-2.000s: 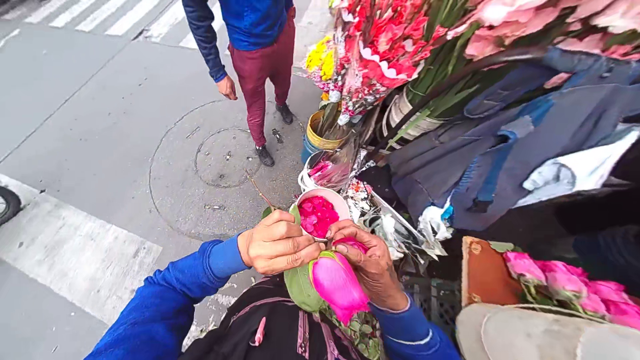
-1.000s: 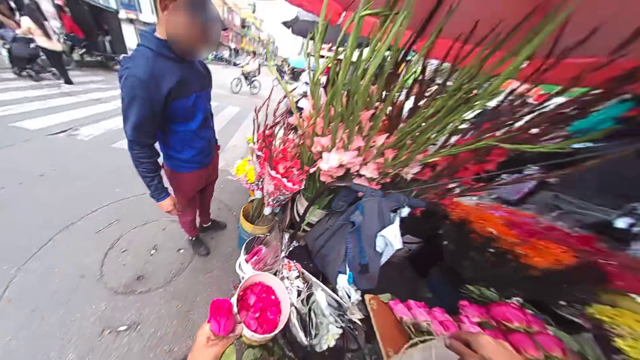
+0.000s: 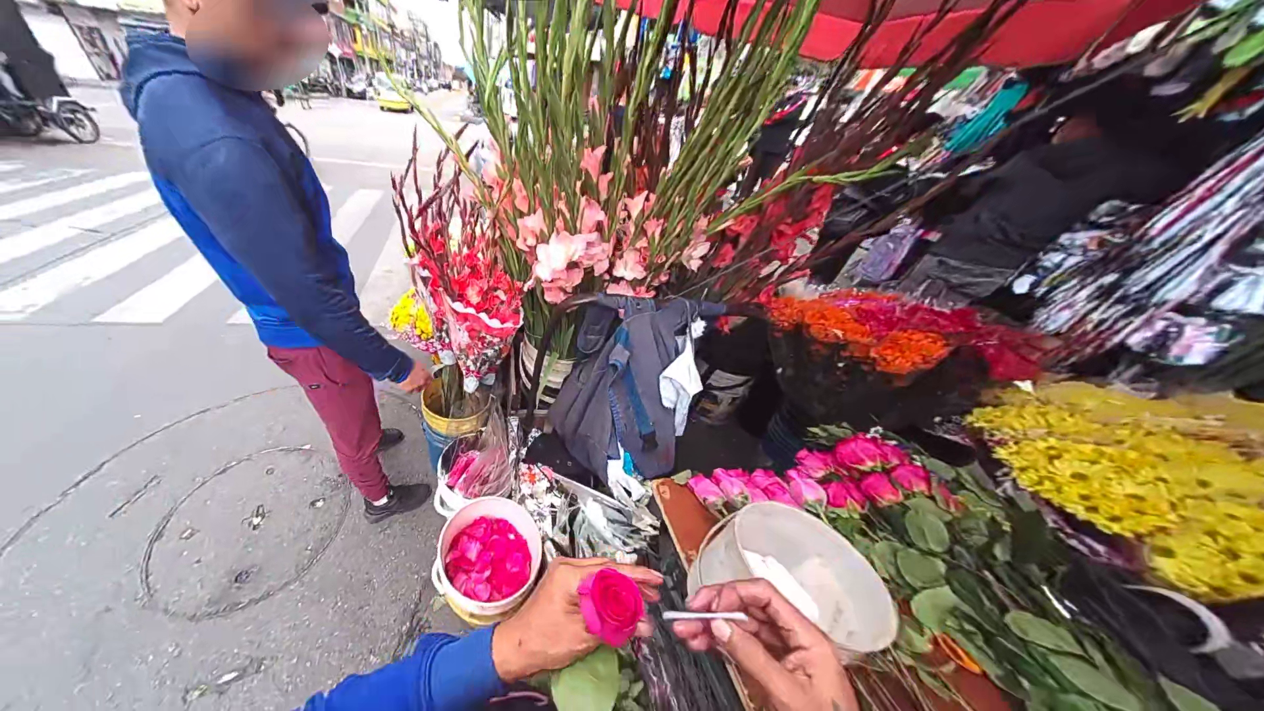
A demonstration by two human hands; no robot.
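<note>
A bright pink rose with green leaves below is held upright in my left hand, low in the middle. My right hand pinches a thin white stick-like piece between thumb and fingers, just right of the bloom. Behind my left hand stands a white bucket of loose pink petals. A pale, wide plastic tub with something white inside sits behind my right hand. The rose's stem is mostly hidden by my left hand.
A person in a blue hoodie stands at the left. Pink roses with leafy stems, yellow flowers and orange flowers fill the right. Tall gladioli and a dark backpack are ahead.
The view has swung up and to the right. My right hand, over by the pink roses a second ago, is now beside my left hand with a thin white piece in its fingers.
</note>
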